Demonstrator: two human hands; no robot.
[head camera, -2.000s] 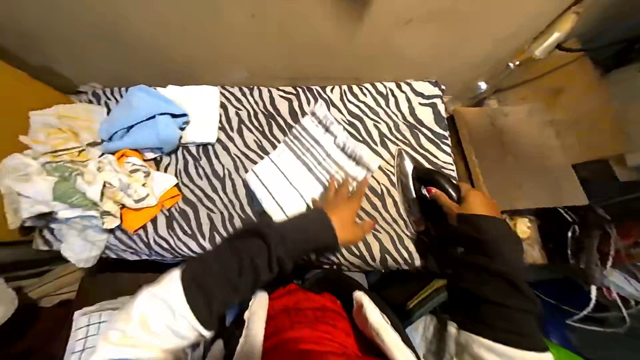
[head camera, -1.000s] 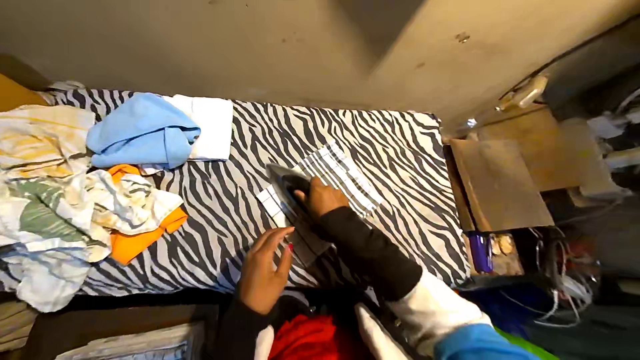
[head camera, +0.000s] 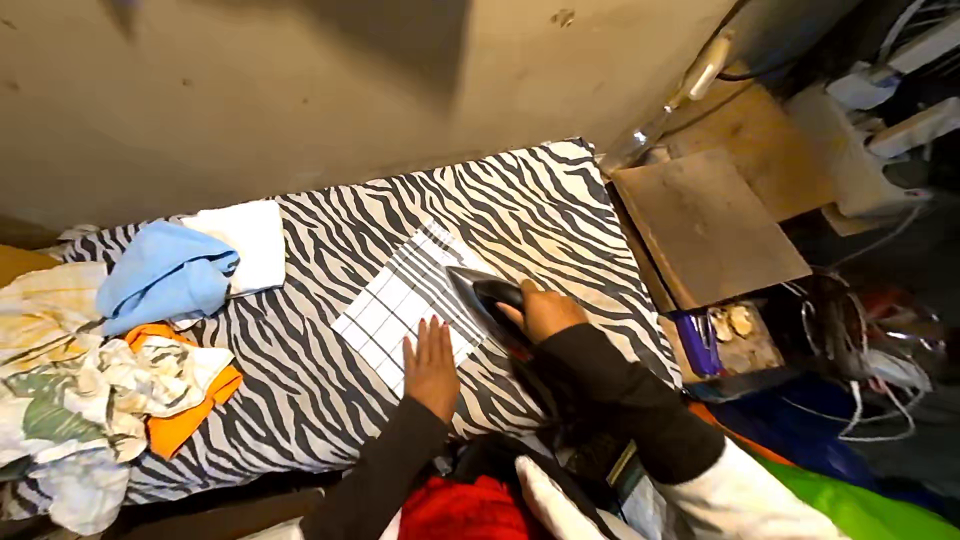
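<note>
A white cloth with dark check lines and stripes (head camera: 397, 307) lies flat and slanted on the zebra-print cover (head camera: 322, 247). Flat on its lower part rests my left hand (head camera: 433, 367), fingers together and pointing away from me. My right hand (head camera: 551, 311) grips the handle of a clothes iron (head camera: 484, 296), whose tip lies over the striped right part of the cloth. The iron's rear and its cord are hard to make out against my dark sleeve.
At the left are a blue cloth (head camera: 165, 274), a folded white cloth (head camera: 251, 244), an orange cloth (head camera: 184, 427) and a crumpled patterned heap (head camera: 75, 397). A wall (head camera: 300, 97) runs along the back. Cardboard (head camera: 712, 229), an open box (head camera: 739, 337) and tangled cords (head camera: 859, 375) lie at the right.
The iron has moved right, from the cloth's left part a second ago to its striped part. My left hand, near the cloth's lower edge then, now lies on the cloth.
</note>
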